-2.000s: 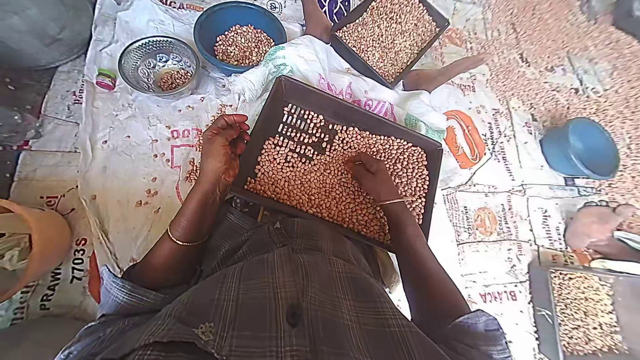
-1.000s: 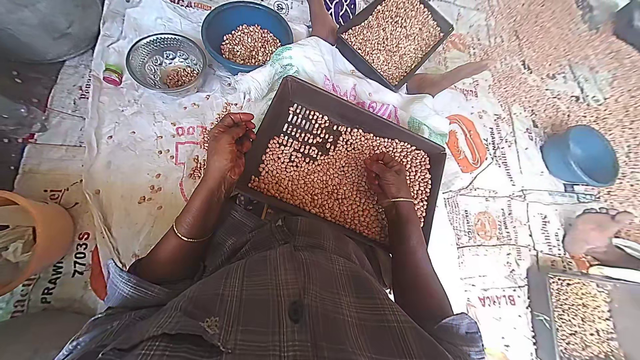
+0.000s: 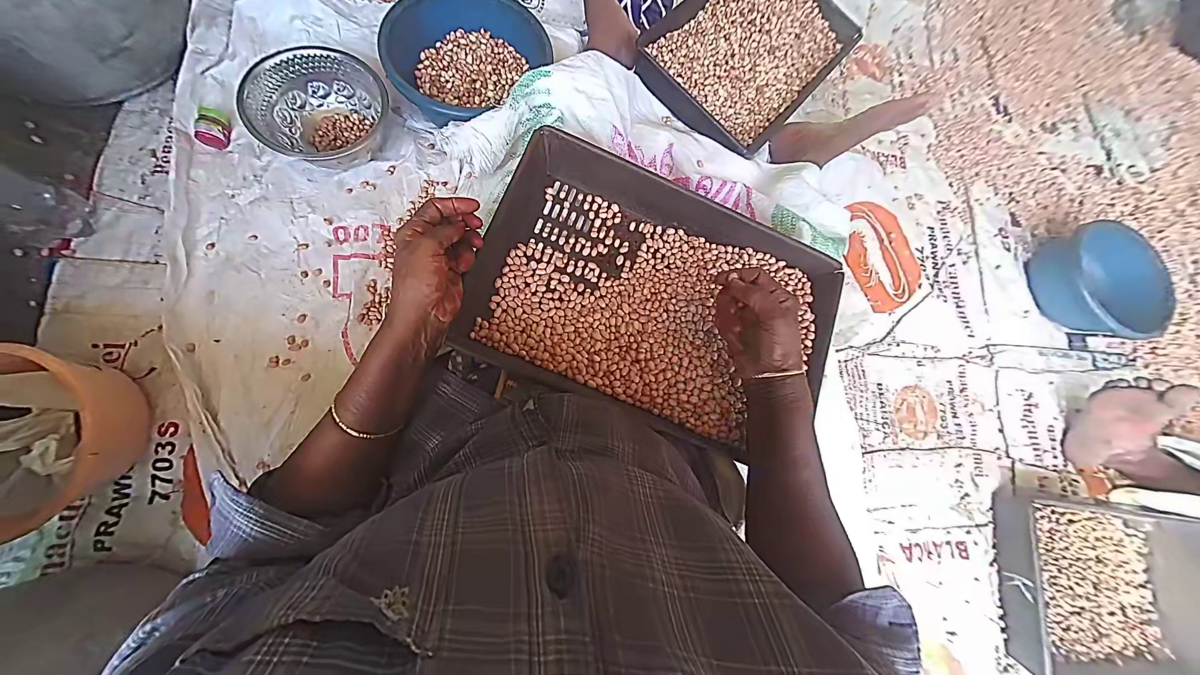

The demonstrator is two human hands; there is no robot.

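Note:
A dark rectangular tray (image 3: 684, 192) with a slotted bottom rests tilted at my lap, spread with pinkish-brown peanut kernels (image 3: 609, 328). Some slots show at its upper left part, where the kernels lie thin. My left hand (image 3: 436, 253) is raised just outside the tray's left rim, its fingers curled; whether something is between them cannot be told. Over the right part of the kernels is my right hand (image 3: 759, 314), fingertips bent together at the kernels; what they may pinch is hidden.
Beyond the tray stand a glass-like bowl (image 3: 272, 94) and a blue basin (image 3: 398, 56), both with kernels. Another person's tray (image 3: 816, 84) lies at the top. A blue tub (image 3: 1106, 281) and another filled tray (image 3: 1017, 562) are at right, an orange bucket (image 3: 112, 441) at left. Printed sacks (image 3: 253, 262) cover the floor.
My right hand was lower over the kernels, back of the hand up, two seconds ago; its fingers are now drawn up and bent. My left hand has stayed by the left rim.

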